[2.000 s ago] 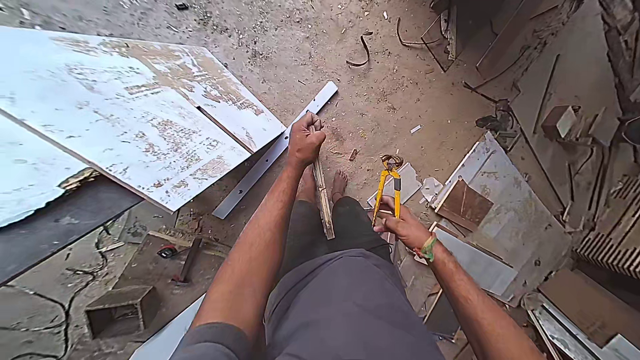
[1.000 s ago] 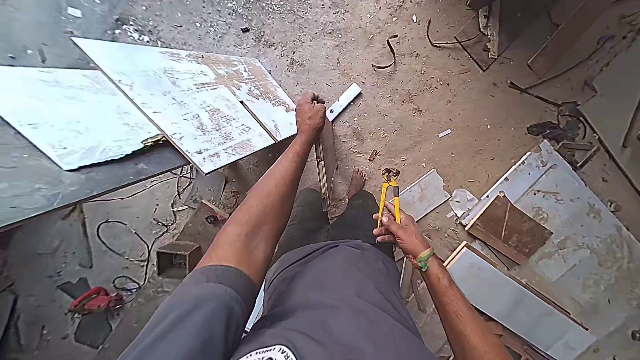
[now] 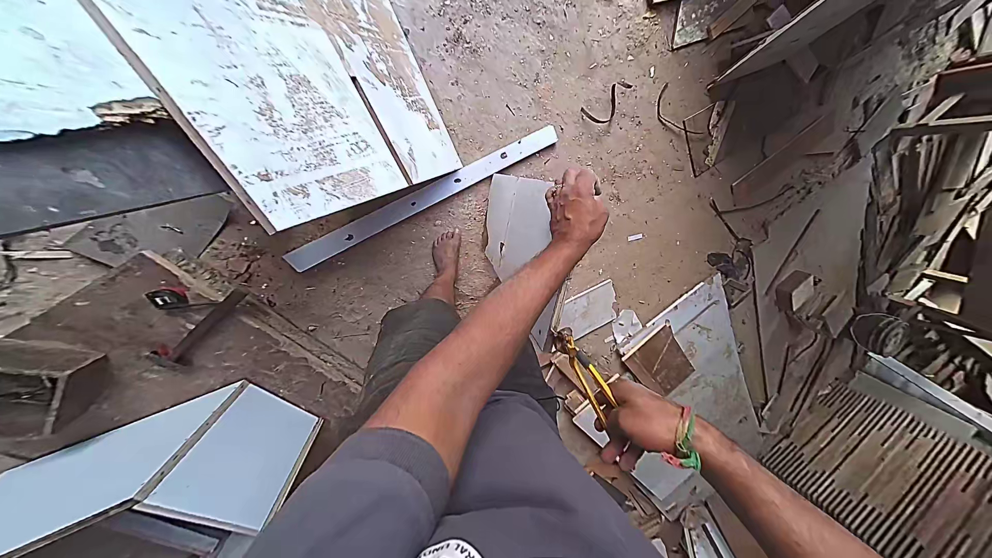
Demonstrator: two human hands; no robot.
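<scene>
My left hand (image 3: 577, 209) grips the upper right corner of a pale laminated board piece (image 3: 515, 225), which stands between my legs and the right-hand scraps, partly behind my forearm. In my right hand (image 3: 643, 422) is a pair of yellow-handled end-cutting pincers (image 3: 593, 376). Their jaws are at the lower part of the board's edge; whether they grip anything there I cannot tell. A green and red band is round my right wrist.
A long white strip with holes (image 3: 426, 194) lies beside large worn white panels (image 3: 271, 101). At lower left are a hammer (image 3: 205, 329), a tape measure (image 3: 167, 297) and blue-white panels (image 3: 232, 449). Board scraps (image 3: 659, 360) and stacked wood line the right side.
The board has turned from nearly edge-on to show its pale face. My left hand has moved across to the right with it, and the pincers' jaws have come to its edge.
</scene>
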